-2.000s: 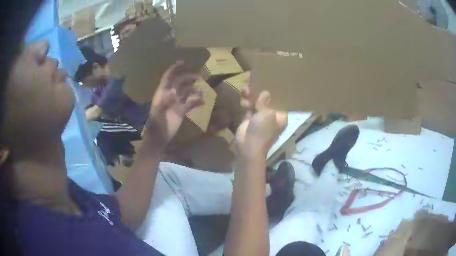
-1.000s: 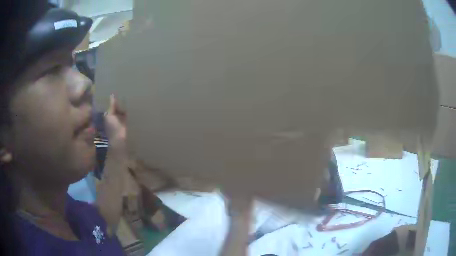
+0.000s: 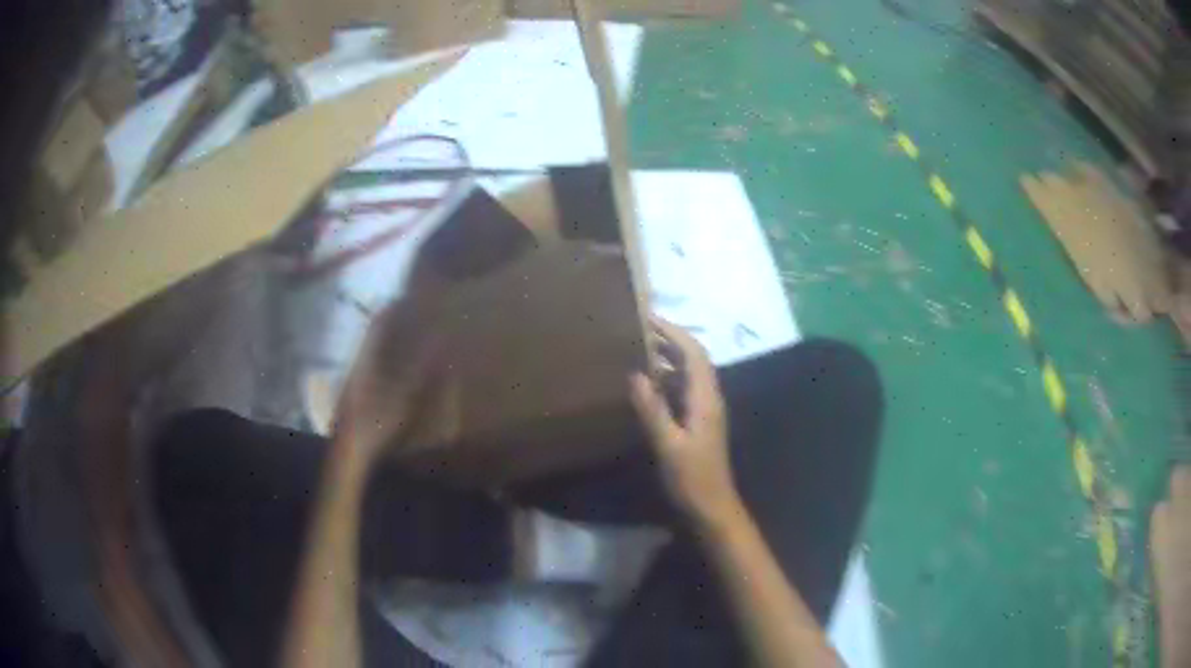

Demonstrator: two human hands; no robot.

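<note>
A part-folded box (image 3: 523,346) of brown cardboard lies over my lap, open towards me. A thin-edged side panel (image 3: 619,170) stands up along its right side. A broad tan panel (image 3: 235,215) slants out at the left; where it joins is hidden by blur. Dark corner flaps (image 3: 584,202) show at the far edge. My left hand (image 3: 372,398) is blurred and holds the left side of the box. My right hand (image 3: 686,411) grips the lower end of the right side panel, thumb inside and fingers around its edge.
A white sheet (image 3: 725,248) with small offcuts lies beyond my knees, and a red strap (image 3: 379,206) lies on it. The green floor (image 3: 901,431) has yellow-black line tape (image 3: 980,245). Flat cardboard (image 3: 1097,242) lies at right, below stacked cardboard (image 3: 1091,78).
The view has turned down and right, and the person in purple is out of view. The cardboard that filled the view is now low over my lap, with its panels raised, between both hands.
</note>
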